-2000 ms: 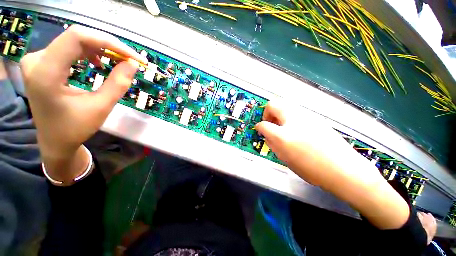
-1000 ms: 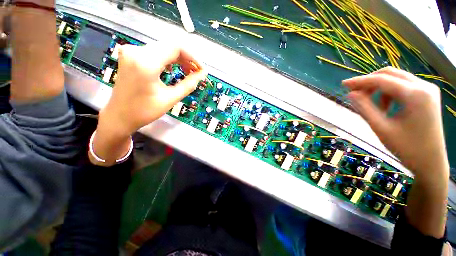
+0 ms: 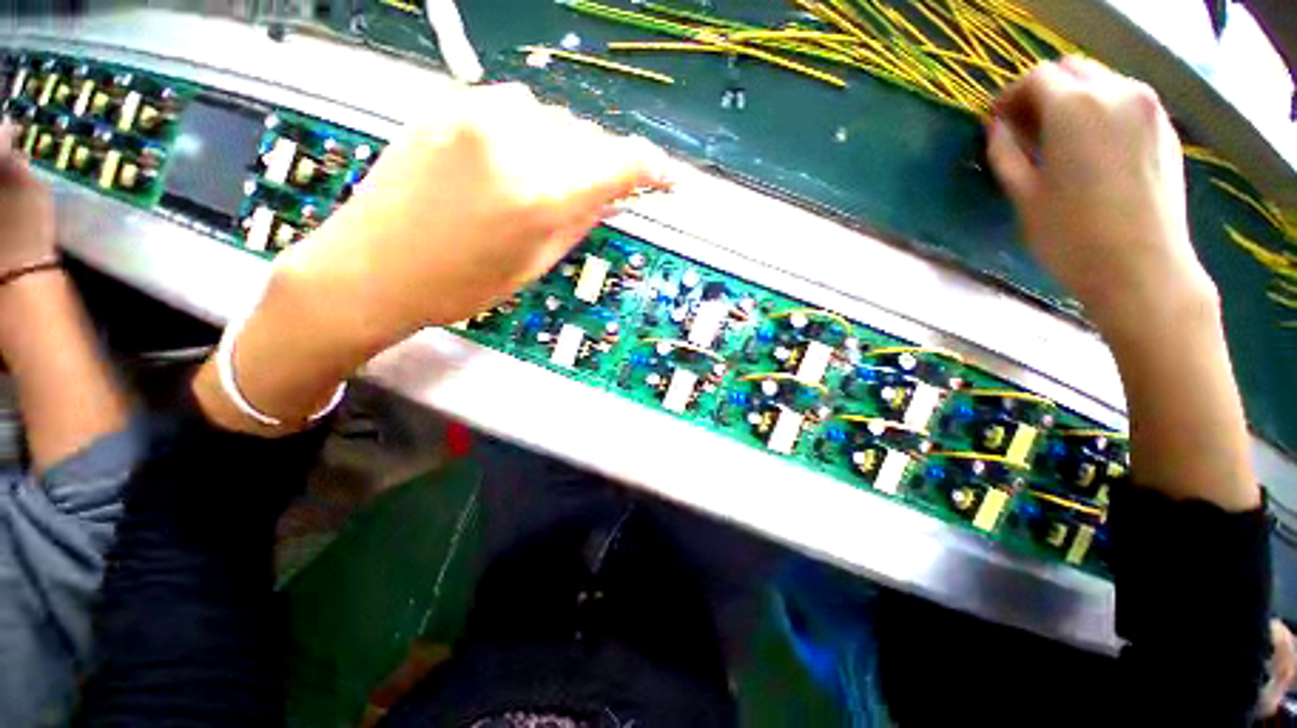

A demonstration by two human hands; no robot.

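A green circuit board panel (image 3: 680,387) crowded with parts lies between the silver rails. Yellow wires lie across several of its small boards toward the right. My left hand (image 3: 441,213) is over the panel and the far rail, its fingertips close together; whether they hold a wire is not clear. My right hand (image 3: 1102,185) is at the edge of the loose pile of yellow and green wires (image 3: 910,50), fingers curled; what is between the fingertips is hidden.
A dark flat rectangle (image 3: 214,159) lies in the track, with another board panel (image 3: 88,121) left of it. A white stick (image 3: 452,39) lies on the green bench. Another person's arm (image 3: 57,341) is at the far left. Part of another hand shows at the lower right edge.
My right hand left the boards and moved to the wire pile. My left hand moved off the boards toward the far rail. The other person's arm drew back from the track.
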